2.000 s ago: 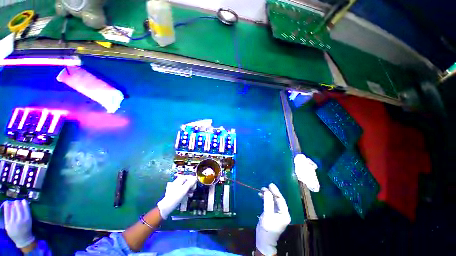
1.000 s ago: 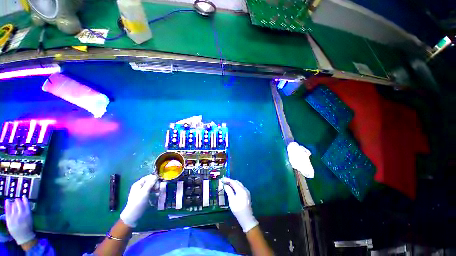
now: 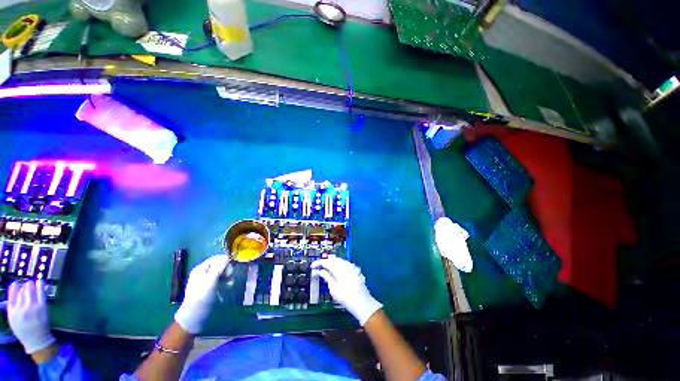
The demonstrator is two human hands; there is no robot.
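A populated circuit board (image 3: pixel 304 234) lies on the bench in front of me, with white bars and coils. My left hand (image 3: pixel 201 290), in a white glove, holds a small metal cup (image 3: pixel 247 242) of amber liquid by its side, over the board's left edge. My right hand (image 3: pixel 344 286), also gloved, is over the board's lower right part with fingertips pinched together. A thin tool seems to be in those fingers, but it is mostly hidden.
Another person's gloved hand (image 3: pixel 30 316) rests at a second board (image 3: pixel 33 231) on the left. A black stick (image 3: pixel 178 275), a pinkish wrapped roll (image 3: pixel 127 126), a crumpled white lump (image 3: pixel 453 244), dark blue-green boards (image 3: pixel 524 257) and a red sheet (image 3: pixel 570 216) lie around. A bottle (image 3: pixel 230 30) stands on the shelf.
The cup has moved left from over the board's middle to its left edge. My right hand has come in from the right of the board to over it, then slightly left.
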